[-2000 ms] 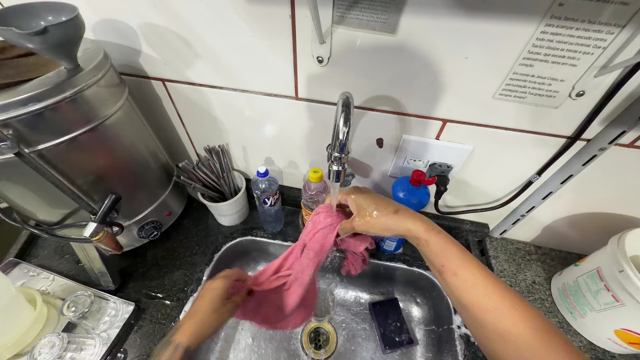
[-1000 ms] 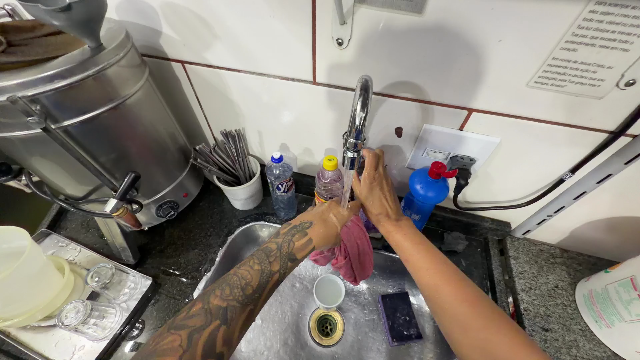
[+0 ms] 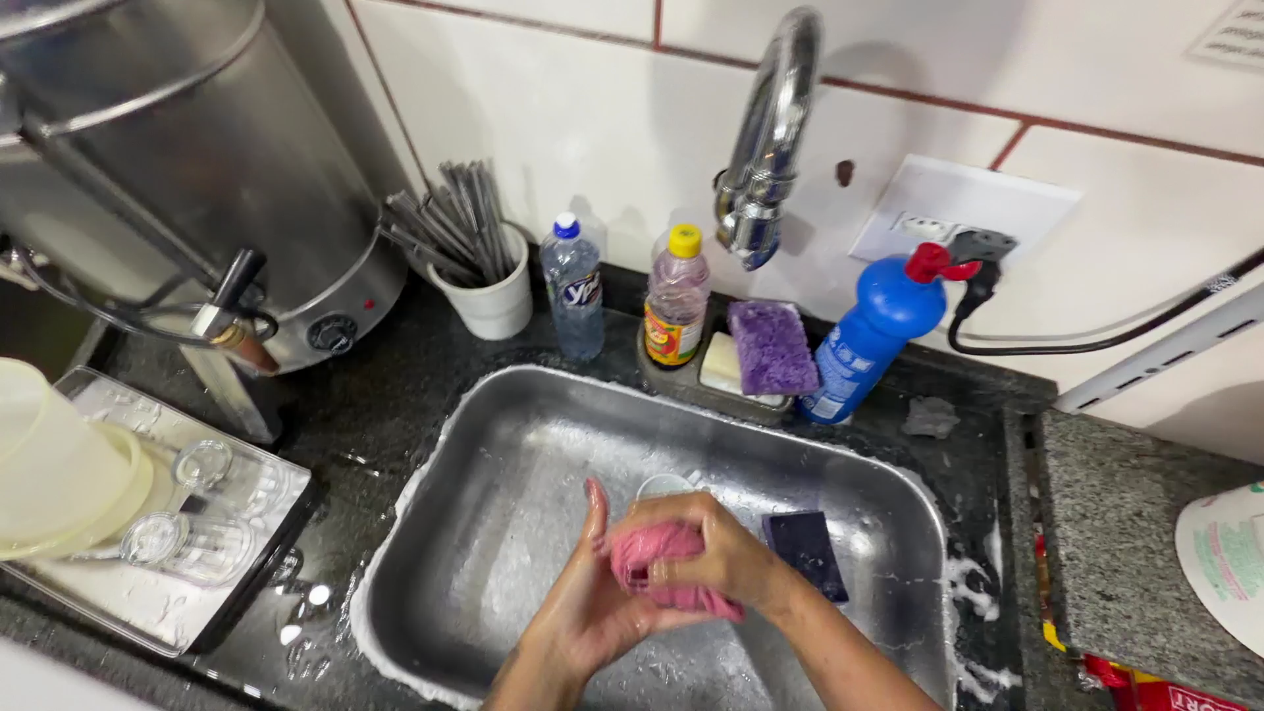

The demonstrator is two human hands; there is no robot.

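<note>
A wet pink cloth (image 3: 657, 553) is bunched between my hands above the stainless steel sink basin (image 3: 513, 444). My right hand (image 3: 721, 553) is closed over the cloth from above. Under and beside it, my left hand (image 3: 588, 592) has its palm against the cloth, thumb raised apart. Just behind the hands, a small white cup (image 3: 665, 485) shows in part in the basin. A dark rectangular pad (image 3: 807, 555) lies in the basin to the right. The chrome faucet (image 3: 765, 168) stands behind, with no water seen flowing from it. The drain is hidden.
Behind the basin stand a cup of metal utensils (image 3: 486, 296), a clear bottle (image 3: 576, 296), a yellow-capped bottle (image 3: 676, 306), a purple sponge (image 3: 773, 348) and a blue bottle (image 3: 869, 331). A metal urn (image 3: 227, 168) and a tray with plastic cups (image 3: 168, 617) are at left, a white bucket (image 3: 1229, 563) at right.
My hands have moved from under the faucet down toward me, over the basin. The cloth, hanging before, is now bunched up. Water ran from the faucet earlier and now does not. The view has shifted.
</note>
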